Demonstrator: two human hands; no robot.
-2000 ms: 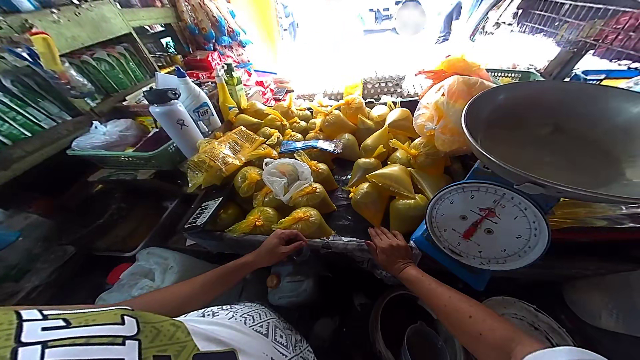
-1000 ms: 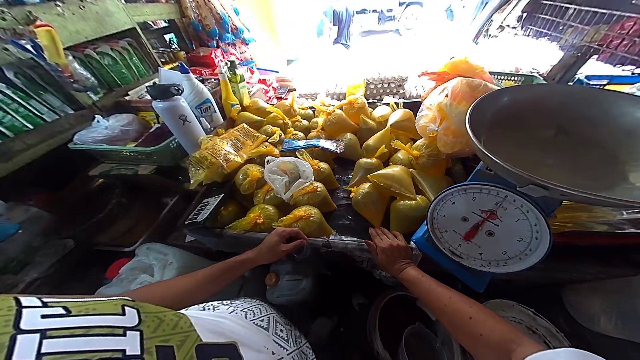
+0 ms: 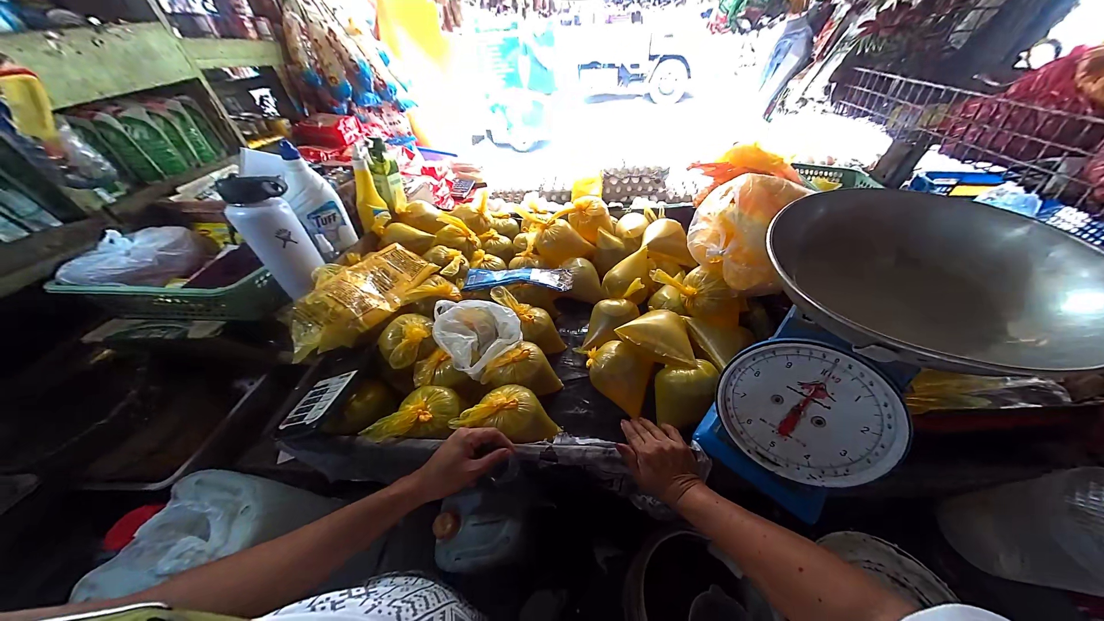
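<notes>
My left hand rests with curled fingers at the front edge of the stall table, just below the knotted yellow plastic bags; whether it holds anything cannot be told. Flat on the same edge lies my right hand, fingers apart and holding nothing, left of the blue dial scale. A wide metal pan tops the scale. Several filled yellow bags cover the table, with a white plastic bag and a blue packet on top of them. A flat yellow plastic packet lies at their left.
At the left stand a white flask, a white bottle and a green basket. Egg trays line the back. A large orange-and-clear bag sits behind the scale. Below the table are a plastic jug and a bucket.
Both hands stay where they were at the table's edge. Beyond the stall, the vehicle in the bright street appears farther left than before.
</notes>
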